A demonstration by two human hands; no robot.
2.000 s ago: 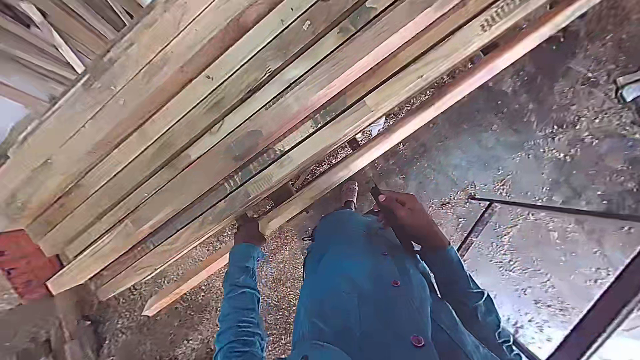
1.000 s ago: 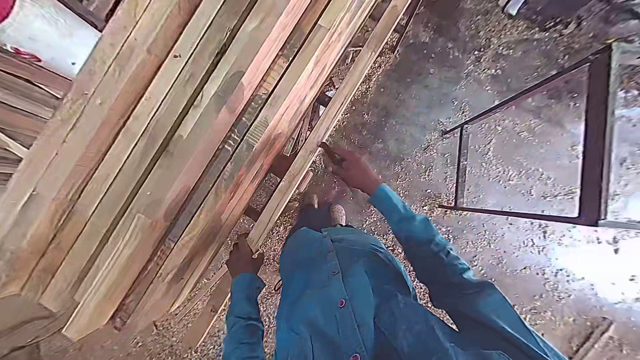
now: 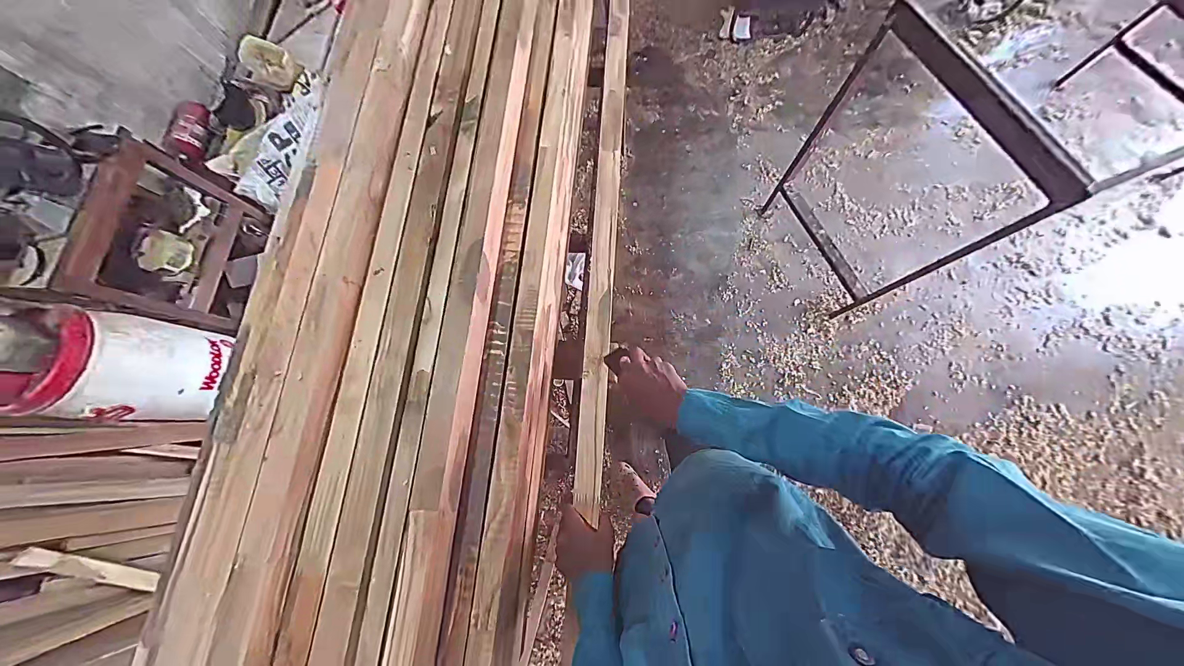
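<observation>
A long narrow wooden batten (image 3: 599, 305) lies along the right side of a row of joined wooden strips (image 3: 370, 314), with a narrow gap between them. My left hand (image 3: 585, 546) is closed around the batten's near end, its fingers partly hidden. Farther up, my right hand (image 3: 647, 384) is at the batten's right edge, closed on a small dark object (image 3: 614, 359) that I cannot identify. That object appears to touch the batten.
Beyond the strips on the left lie a white and red bucket (image 3: 139, 365), a brown frame (image 3: 97, 217) and stacked wood offcuts (image 3: 83, 518). A dark metal frame (image 3: 994, 102) stands on the floor at right, among scattered wood shavings (image 3: 1091, 453).
The view has turned strongly, so the strips now run nearly upright. My left hand has gone from the batten's side to its near end. My right hand stays beside the batten.
</observation>
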